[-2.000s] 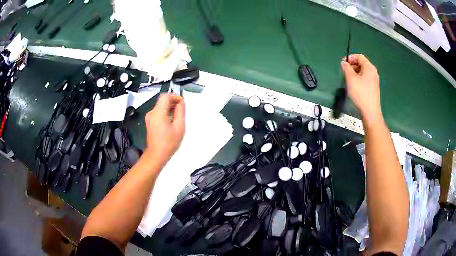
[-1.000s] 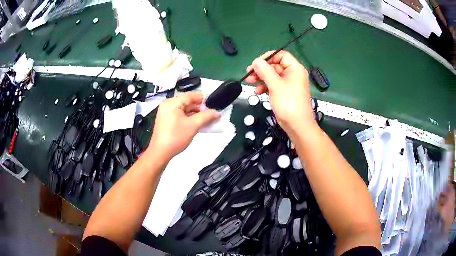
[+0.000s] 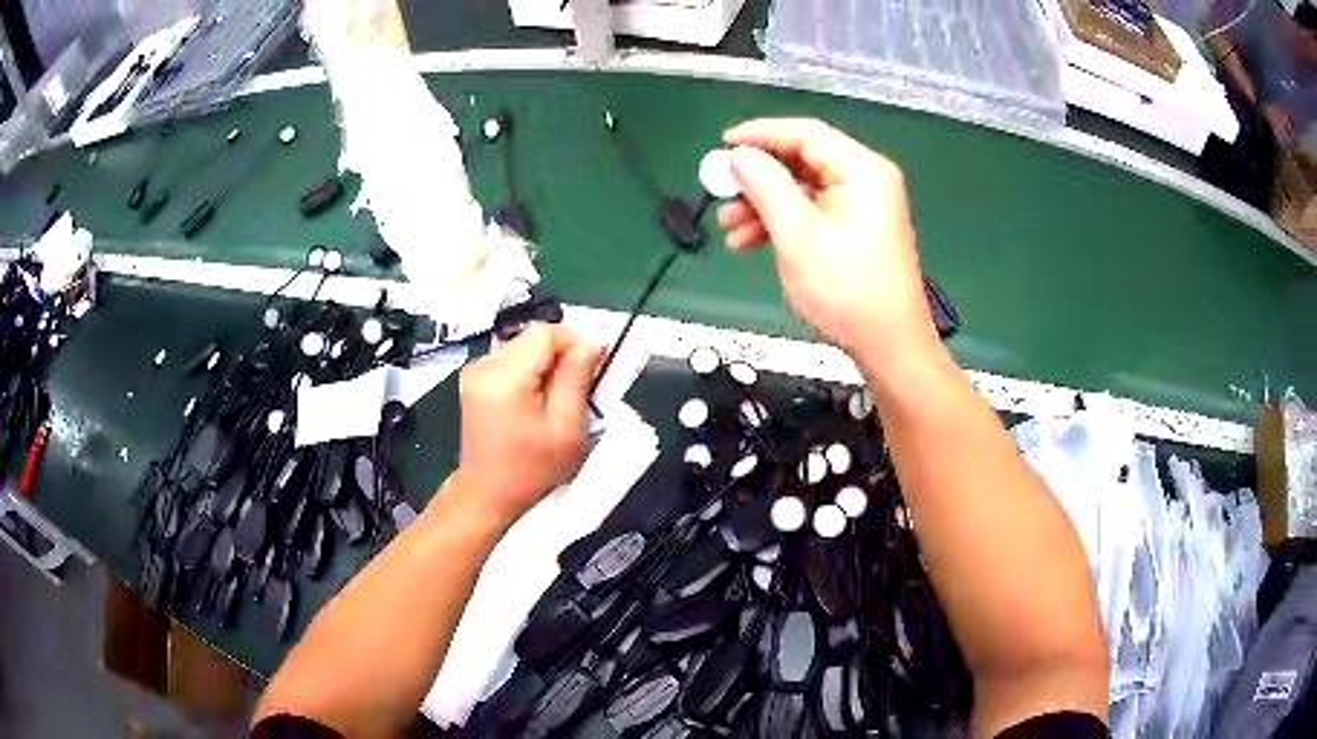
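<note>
My right hand [image 3: 838, 238] holds a black unit by its white round end [image 3: 719, 173], above the green belt. The unit's thin black stem [image 3: 646, 300] slants down left to my left hand [image 3: 527, 412]. My left hand is closed around the lower end, and the oval body is hidden in or behind its fingers. The stack of empty bags [image 3: 542, 556] lies under and right of my left hand. I cannot tell if the body is inside a bag. A heap of black units [image 3: 722, 621] with white round ends lies right of the stack.
Green belt [image 3: 1011, 246] with spaced units crosses ahead, behind a white rail. A crumpled white strip [image 3: 405, 159] hangs left of my hands. A second heap [image 3: 275, 491] lies left, glossy white sleeves [image 3: 1155, 578] far right. Clear trays [image 3: 917, 58] stand beyond the belt.
My right hand has moved from the stem to the round end. My left hand has closed at the body, which was visible before. The belt units appear shifted within the view.
</note>
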